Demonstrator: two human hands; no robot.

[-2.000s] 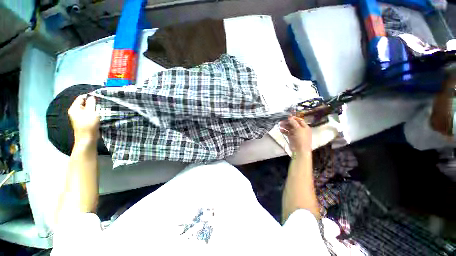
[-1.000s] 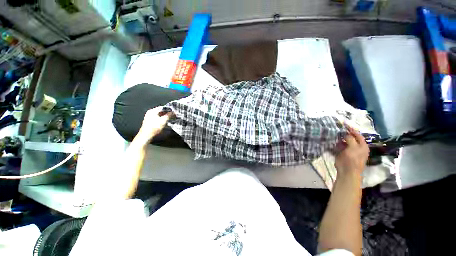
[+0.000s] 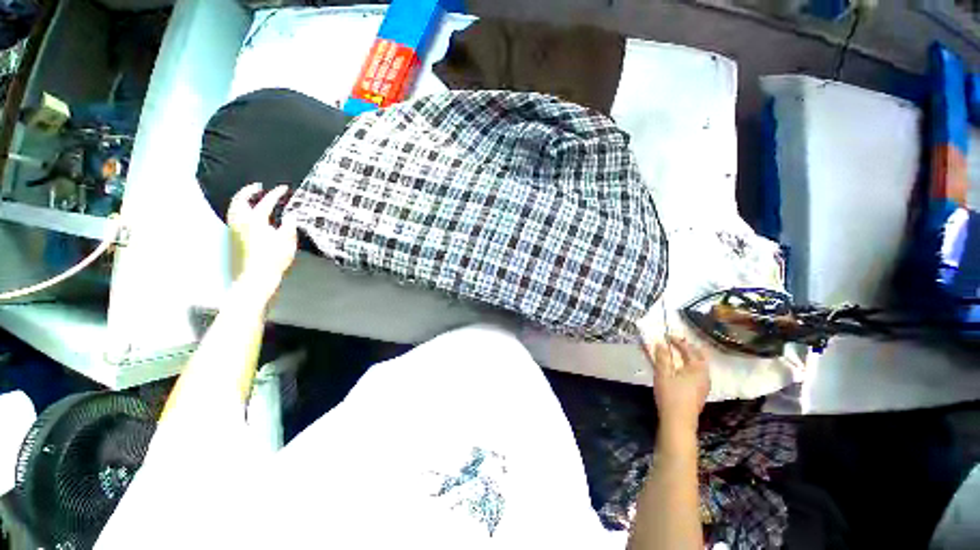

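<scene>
A black, white and grey plaid garment panel [image 3: 484, 204] lies spread over the black padded form [image 3: 269, 145], whose rounded left end is bare. My left hand [image 3: 263, 231] is at the panel's left corner, with fingers on the cloth edge and the form. My right hand [image 3: 679, 376] is just beyond the panel's lower right corner, at the table edge, with fingers close together; whether it pinches cloth or a thread is unclear. The steam iron [image 3: 747, 320] rests on the off-white pad [image 3: 741, 376] to the right, its pointed end towards the panel.
A brown cloth [image 3: 537, 64] and a blue box with a red label [image 3: 392, 64] lie behind the form. Black hoses [image 3: 892, 319] trail right from the iron. A black fan [image 3: 91, 462] stands at lower left. Dark patterned garments [image 3: 709, 462] hang below the table at right.
The panel, earlier bunched and stretched between both hands, now lies flatter over the form. My right hand has moved down and away from it. The iron is now fully visible.
</scene>
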